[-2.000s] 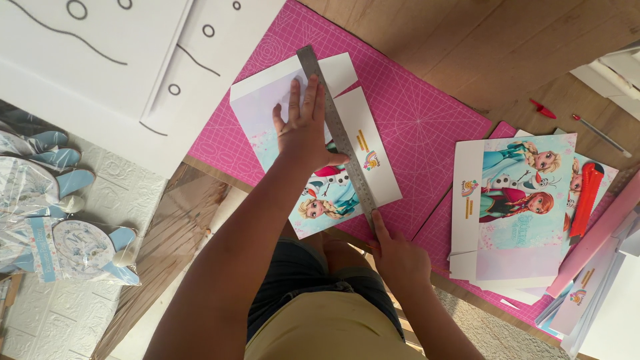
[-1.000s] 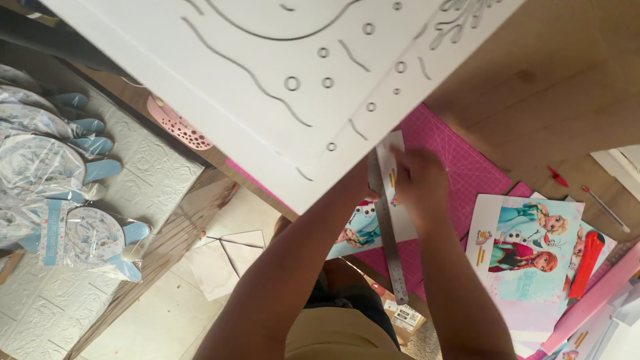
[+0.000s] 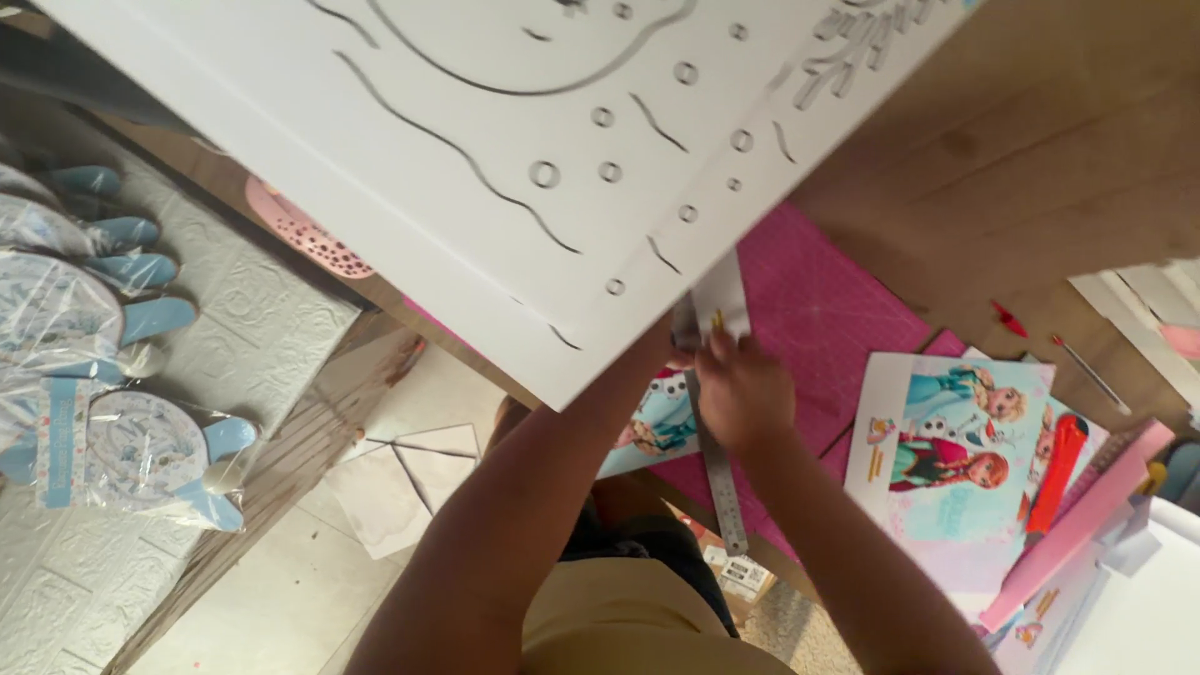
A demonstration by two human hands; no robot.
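My left hand (image 3: 682, 349) is mostly hidden by the large white sheet and my wrist; what shows of it is at the upper part of a steel ruler (image 3: 722, 506). The ruler lies slanted over a printed card (image 3: 661, 422) with cartoon figures, on a pink cutting mat (image 3: 825, 281). Beside the ruler's upper part, my right hand (image 3: 745, 389) has its fingers drawn together around a small thing with a yellowish tip, too blurred to name. The card's white edge strip (image 3: 722, 291) shows beyond the fingertips.
A large white sheet with line drawings (image 3: 469, 197) overhangs the mat's left side. At right lie printed cards (image 3: 947, 450), a red tool (image 3: 1057, 473), a pink strip (image 3: 1078, 525), a pen (image 3: 1092, 375) and a red cap (image 3: 1010, 319). Wrapped paddle-shaped items (image 3: 145, 445) lie at left.
The view has shifted, and the white sheet covers more of it than two seconds ago. My right hand has moved from the ruler's near end up along it. My left hand, earlier spread on the card, is now mostly hidden.
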